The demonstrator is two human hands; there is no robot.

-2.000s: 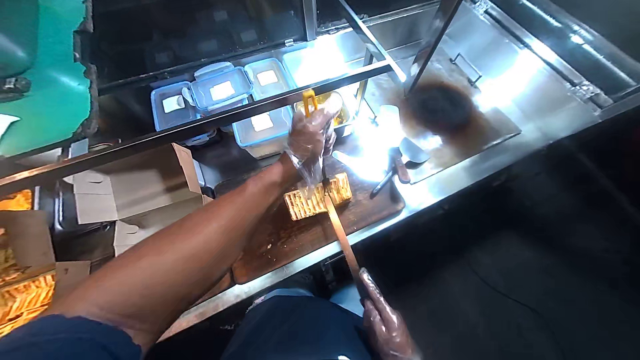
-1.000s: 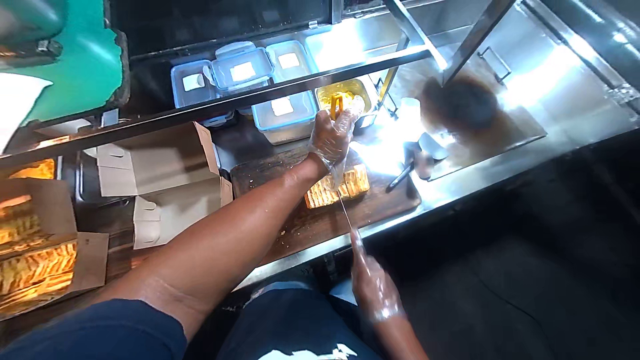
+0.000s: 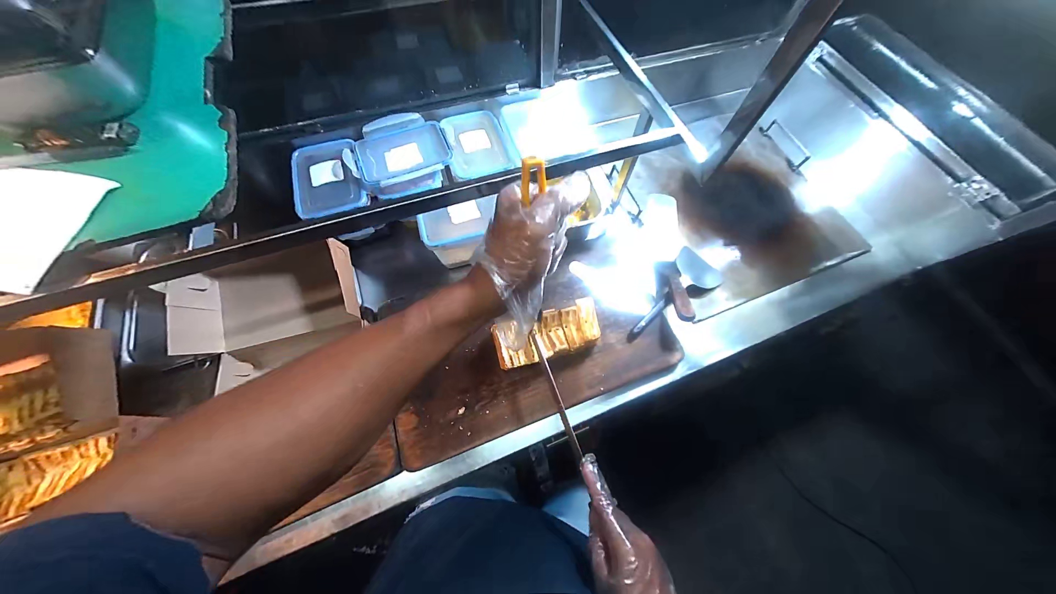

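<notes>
A block of grilled, sliced bread (image 3: 565, 332) lies on a dark wooden cutting board (image 3: 478, 421). My left hand (image 3: 528, 235), in a clear plastic glove, is closed around a tool with a yellow handle (image 3: 534, 177), held upright above the bread; its lower end is hidden by the glove. My right hand (image 3: 619, 536), gloved too, grips a long knife (image 3: 561, 408) whose blade reaches up to the bread. The knife's handle is mostly covered by my fingers.
Lidded plastic containers (image 3: 330, 194) stand behind a metal bar (image 3: 346, 216). At left are an open cardboard box (image 3: 272, 297) and another box (image 3: 91, 371) holding grilled bread. Right of the board lie a dark-handled utensil (image 3: 649, 318) and a scorched metal griddle plate (image 3: 792, 264).
The knife blade stays at the bread while my right hand shifts its position below. My left hand keeps hold of the yellow-handled tool over the bread.
</notes>
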